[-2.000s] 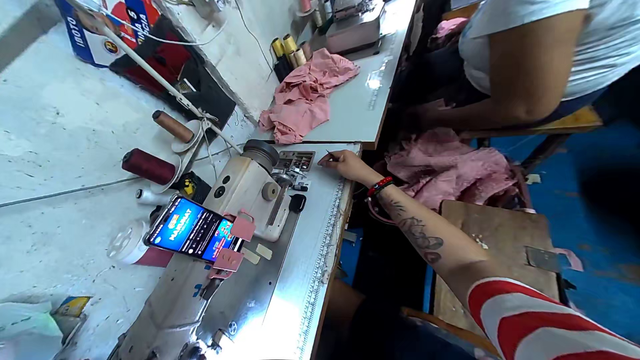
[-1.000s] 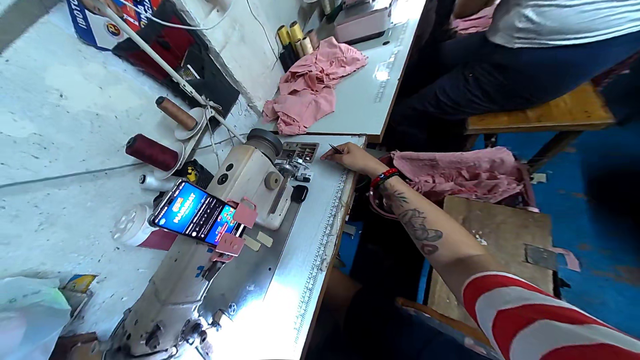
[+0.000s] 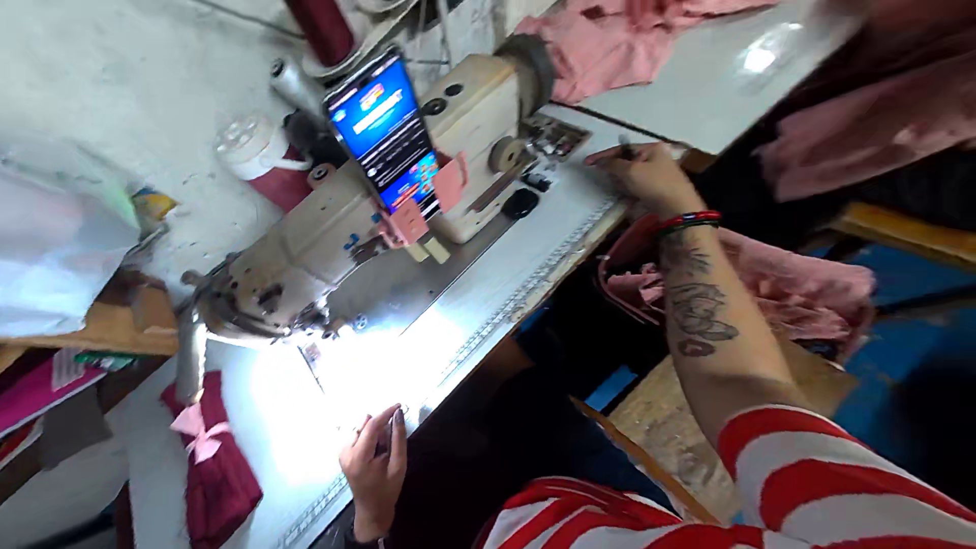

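Note:
My right hand (image 3: 648,171) rests at the right end of the sewing machine table (image 3: 473,305), its fingers closed on a small thin dark tool (image 3: 627,146) whose kind is unclear. Beside it are the machine's handwheel end and a metal bobbin winder area (image 3: 557,137). My left hand (image 3: 375,461) is at the table's front edge, palm partly up and fingers bent; whether it holds something small is unclear. The industrial sewing machine (image 3: 282,259) lies between, its lamp glaring on the bed. A phone (image 3: 389,137) is clipped to it by a pink holder (image 3: 408,221).
A maroon cloth piece with a pink bow (image 3: 221,480) lies at the table's left end. Pink fabric (image 3: 610,46) sits on the adjoining table; more fills a tub (image 3: 808,282) below my right forearm. Thread cones (image 3: 324,30) stand behind the machine. A wooden bench edge (image 3: 907,232) is at right.
The view has swung left and down, bringing my left hand and the maroon piece into sight. My right hand stays near the table's right end with the dark tool.

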